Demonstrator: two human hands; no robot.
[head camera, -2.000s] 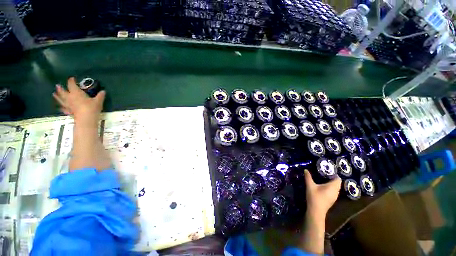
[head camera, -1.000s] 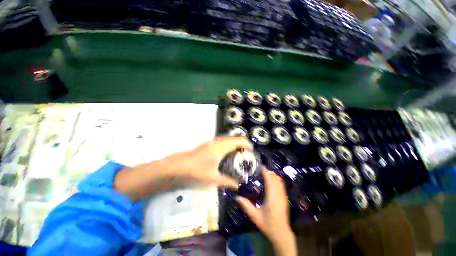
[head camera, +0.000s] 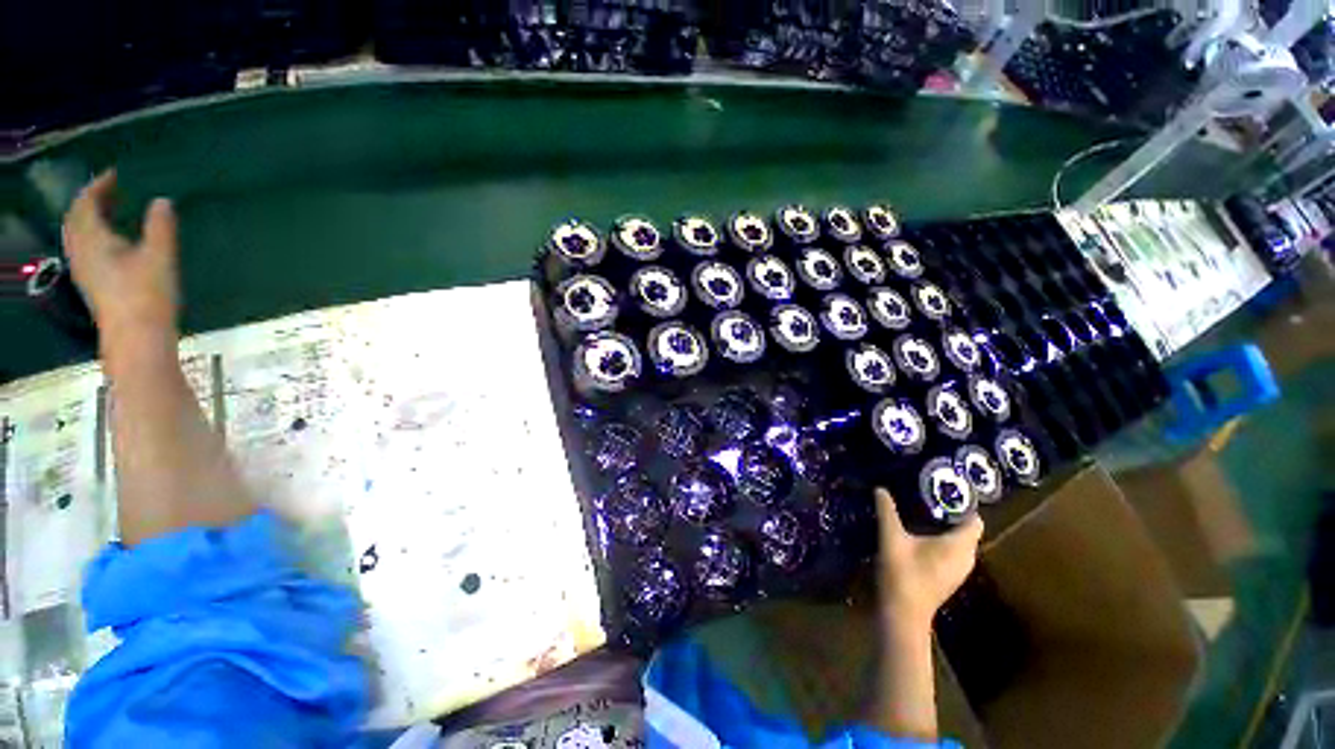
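The glossy black blister tray (head camera: 564, 483) lies in front of me. Its back rows and right-hand part hold cylindrical units (head camera: 677, 347) with pale ringed ends up; the pockets at the near left are empty. My right hand (head camera: 925, 563) has thumb and fingers around a cylindrical unit (head camera: 949, 487) in the tray's near row; its underside is hidden. My left hand (head camera: 125, 264) is raised over the green conveyor belt (head camera: 381, 190), fingers apart, empty. Another unit with a red glow (head camera: 44, 275) is cut by the left edge, just left of this hand.
White instruction sheets (head camera: 425, 483) cover the worktop left of the tray. An empty black tray (head camera: 1047, 315) adjoins on the right. A brown cardboard box (head camera: 1083, 600) is below the near edge, a blue stool (head camera: 1223, 388) at right. Dark stacked trays (head camera: 556, 37) stand beyond the belt.
Both hands were together over the empty pockets with a unit. My left hand has let go and moved left over the belt; my right hand has moved right with a unit to the near row.
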